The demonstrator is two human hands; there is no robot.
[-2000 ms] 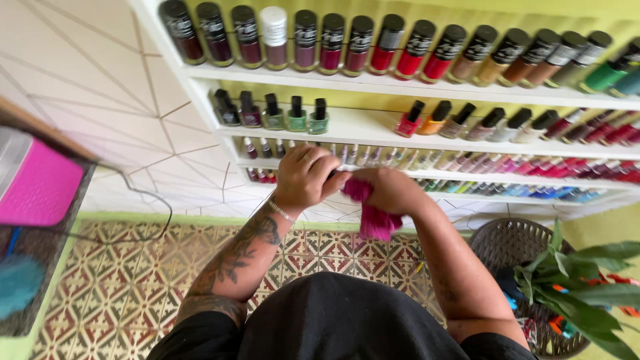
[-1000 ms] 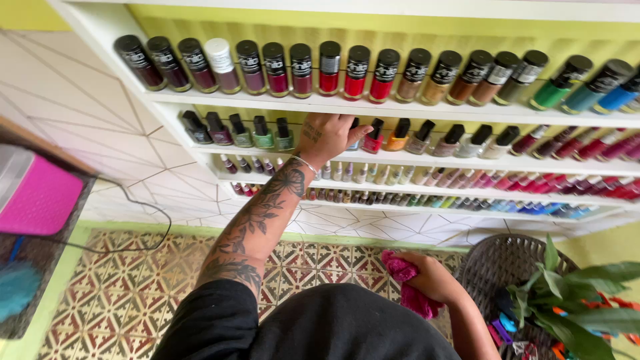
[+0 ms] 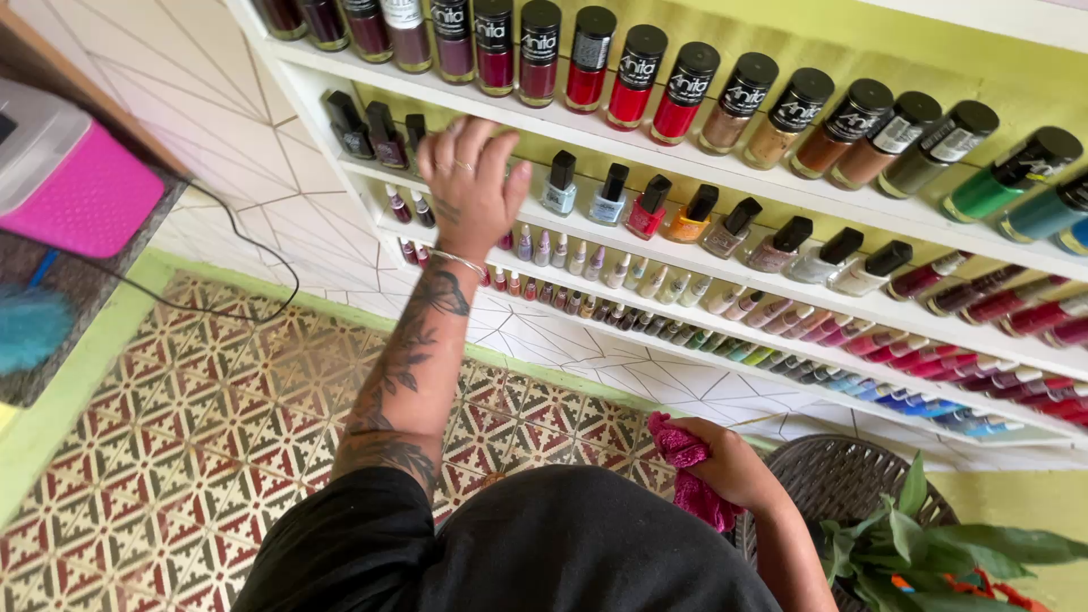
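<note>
My left hand [image 3: 476,183] reaches to the second shelf, over nail polish bottles near its left end. Its fingers spread a little and hide several bottles, so whether it holds one cannot be seen. Just left of it stand dark bottles, one a dark purple nail polish bottle [image 3: 387,136]. To its right are a pale blue nail polish bottle [image 3: 559,185], another light blue one [image 3: 609,197], a red one [image 3: 648,209] and an orange one [image 3: 693,216]. Lower down, near my body, my right hand [image 3: 731,467] grips a crumpled magenta cloth [image 3: 687,476].
The white shelf [image 3: 510,106] above carries large black-capped bottles; lower shelves hold rows of small ones. A dark woven basket [image 3: 850,467] and a leafy plant [image 3: 943,540] are at lower right. At left, a pink container [image 3: 85,187] stands on a counter with a cable [image 3: 238,212] hanging off it.
My left hand has moved left along the second shelf, uncovering light blue bottles. Two seconds ago both hands were together at the cloth; now only my right hand has it, lower down.
</note>
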